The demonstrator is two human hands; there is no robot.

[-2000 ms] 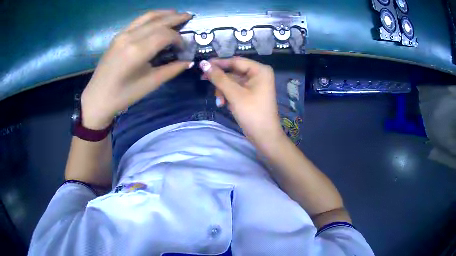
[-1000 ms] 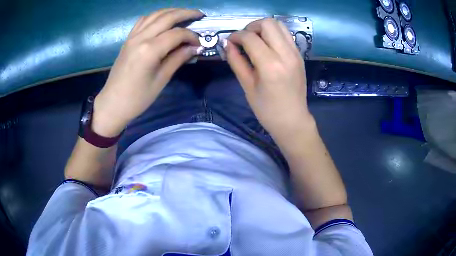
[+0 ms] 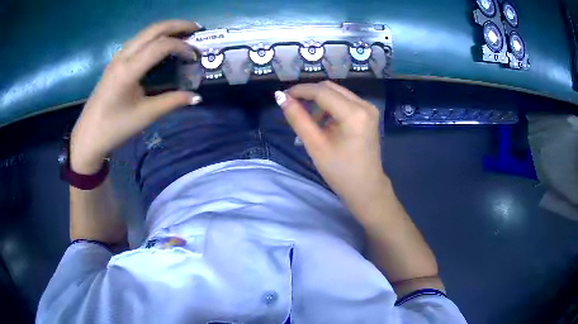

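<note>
The silver-grey four-position housing [image 3: 285,37] lies along the near edge of the green bench, scalloped side towards me. Each of its bays shows a pale round insert with a dark centre, such as this insert [image 3: 261,54]. My left hand [image 3: 127,92] is around the housing's left end, fingers at its upper corner, thumb apart below it, partly hiding that end. My right hand [image 3: 339,123] is just below the housing's middle, its thumb and index fingertips close together. Whether a small piece is between them cannot be told.
Paired dark modules [image 3: 500,31] with bright white-centred rings lie on the green bench [image 3: 431,38] at the right. A long perforated rail [image 3: 456,115] is below the bench edge, above a blue support [image 3: 507,155]. Pale cloth [image 3: 558,158] shows at the far right.
My right hand has left the housing's bays and moved down, uncovering the inserts. My left hand has moved left and its thumb has spread away, showing the housing's left part.
</note>
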